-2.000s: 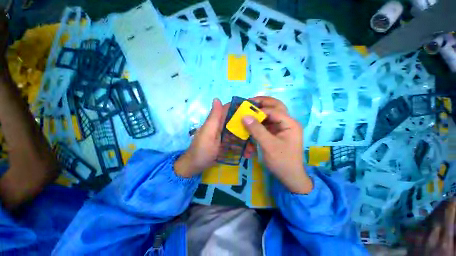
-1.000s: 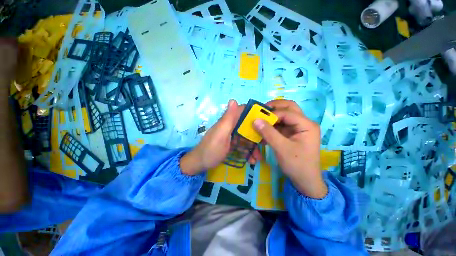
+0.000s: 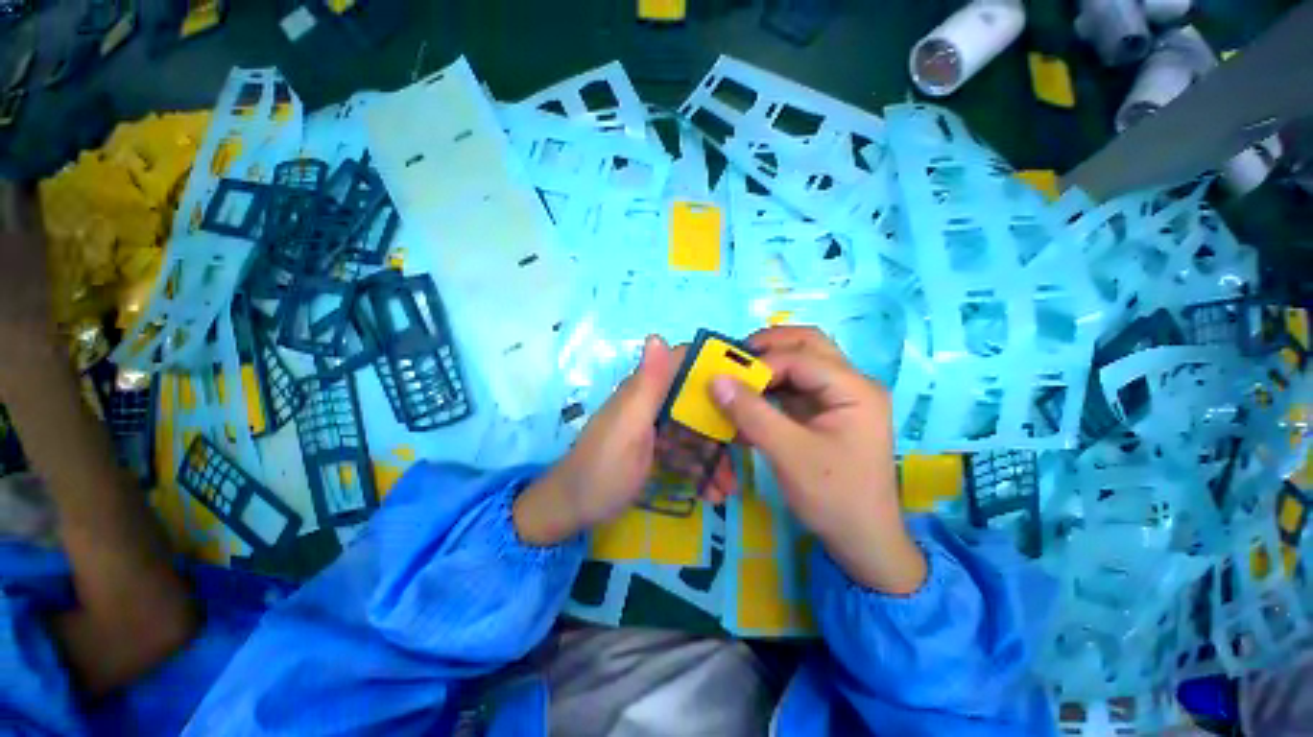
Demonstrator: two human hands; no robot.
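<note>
My left hand point(image 3: 612, 454) holds a dark front housing point(image 3: 688, 458) at the centre, its grid end pointing down. My right hand point(image 3: 828, 432) holds a yellow adhesive piece point(image 3: 706, 400) over the housing's window end, thumb on its face, slot near the upper edge. Whether the piece is stuck down all over cannot be seen. Another yellow piece point(image 3: 696, 236) lies on the pale sheets above my hands. A yellow sticker sheet point(image 3: 648, 536) lies below my hands, partly hidden by them.
A housing pile point(image 3: 310, 259) lies left, beside a plain pale sheet point(image 3: 468, 202). Loose yellow pieces point(image 3: 108, 202) are heaped far left, near a neighbour's arm point(image 3: 87, 490). Waste backing sheets point(image 3: 994, 288) spread right. A grey post point(image 3: 1195, 115) and white cylinders point(image 3: 968, 46) stand upper right.
The yellow piece sits slightly lower and less tilted over the housing's window end. The camera view has shifted, showing more of the belt. The neighbour's arm has moved. Both hands keep their hold.
</note>
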